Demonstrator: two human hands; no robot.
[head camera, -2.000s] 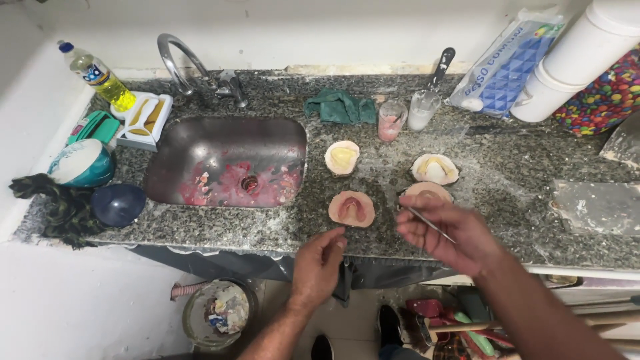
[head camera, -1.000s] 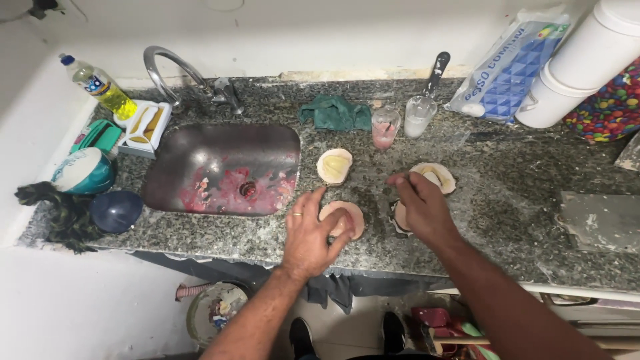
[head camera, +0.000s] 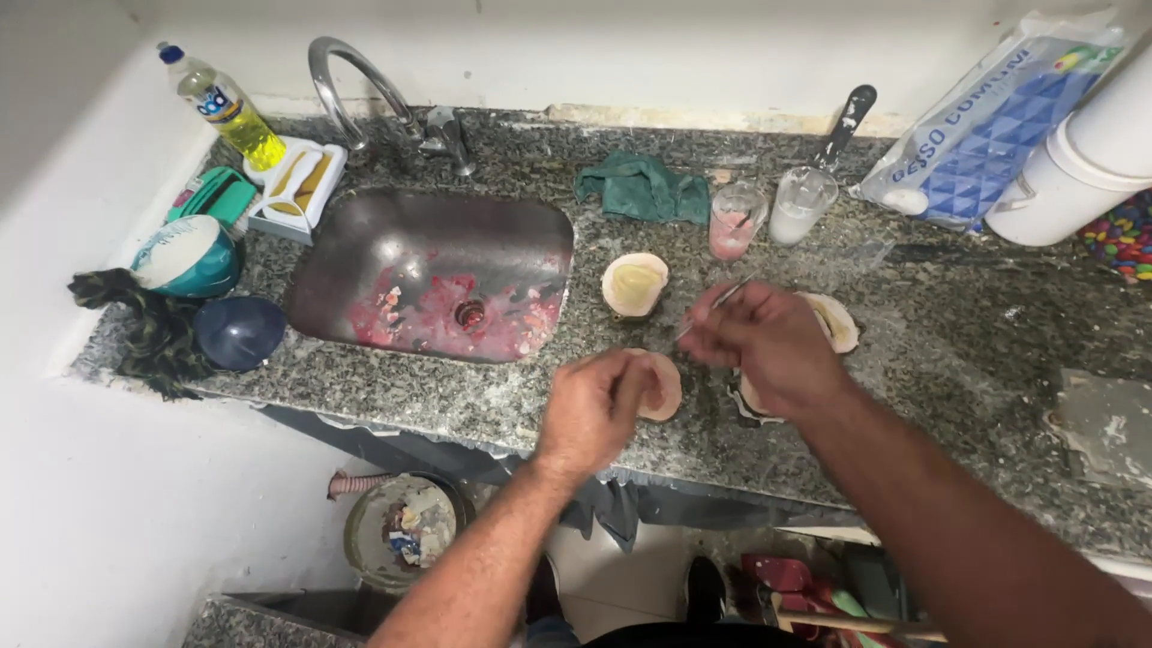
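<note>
My right hand (head camera: 765, 337) holds a thin metal dental tool (head camera: 715, 304) above the counter. Beneath and behind that hand lie two plaster dental casts, partly covered; one cast (head camera: 839, 324) shows at its upper right, the other (head camera: 756, 400) below it. My left hand (head camera: 598, 405) is at a pinkish dental cast (head camera: 664, 387), with its fingers bent over the cast's left side; whether they grip it cannot be seen. A round cast with a yellowish middle (head camera: 635, 283) lies just above, toward the wall.
A stained steel sink (head camera: 432, 270) is at the left. Along the back are a green cloth (head camera: 643, 187), a cup with pink material (head camera: 736, 220), a cup with whitish material (head camera: 801, 205) and a plaster bag (head camera: 999, 126). Rubber bowls (head camera: 239, 333) stand far left; a waste bucket (head camera: 405, 531) is below.
Since one second ago my left hand has drawn its spread fingers together beside the pinkish cast. My right hand has lifted off toward the left, and the thin tool shows in it.
</note>
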